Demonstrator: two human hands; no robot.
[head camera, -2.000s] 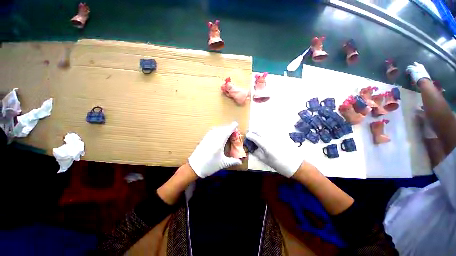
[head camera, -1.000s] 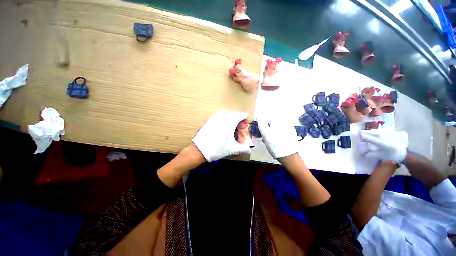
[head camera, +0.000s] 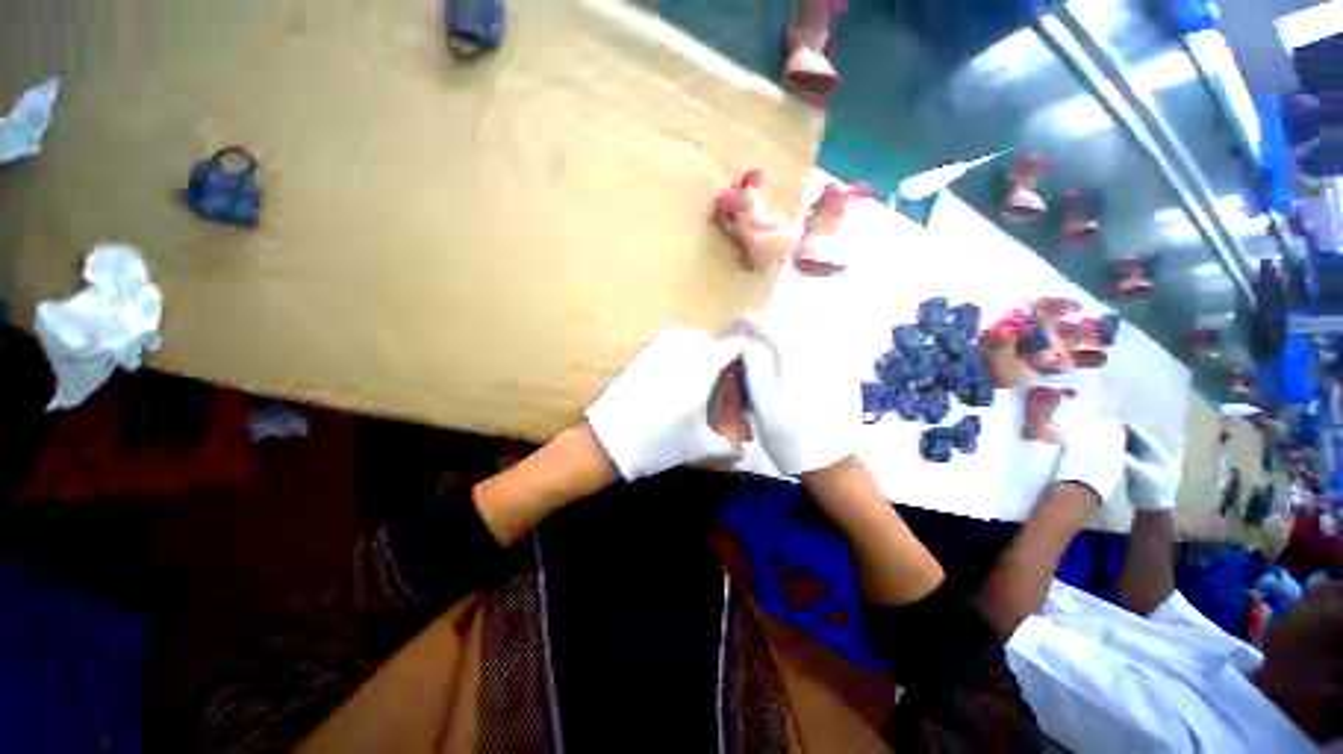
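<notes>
My left hand (head camera: 658, 408), in a white glove, grips a pink figure body (head camera: 732, 401), mostly hidden between my hands. My right hand (head camera: 795, 401), also white-gloved, is pressed against the figure from the right, its fingers touching my left fingers. The dark bag part seen there earlier is now covered, so I cannot tell its position. A pile of dark navy handbag parts (head camera: 931, 361) lies on the white sheet (head camera: 825, 337) to the right. Two pink figures, one tilted (head camera: 753, 223) and one beside it (head camera: 828, 228), are at the cardboard's right edge.
Cardboard (head camera: 442, 236) carries two single bags, one at left (head camera: 224, 187), and crumpled tissue (head camera: 103, 324). A white pointed object (head camera: 950, 177) lies at the belt's edge. Figures ride the green belt (head camera: 921, 103). A neighbour's gloved hands (head camera: 1094, 458) work at right, near clustered figures (head camera: 1041, 337).
The view has turned to the right. My right fingers have closed over the figure, hiding the bag part. The neighbour's hands have moved to the right of the single figure.
</notes>
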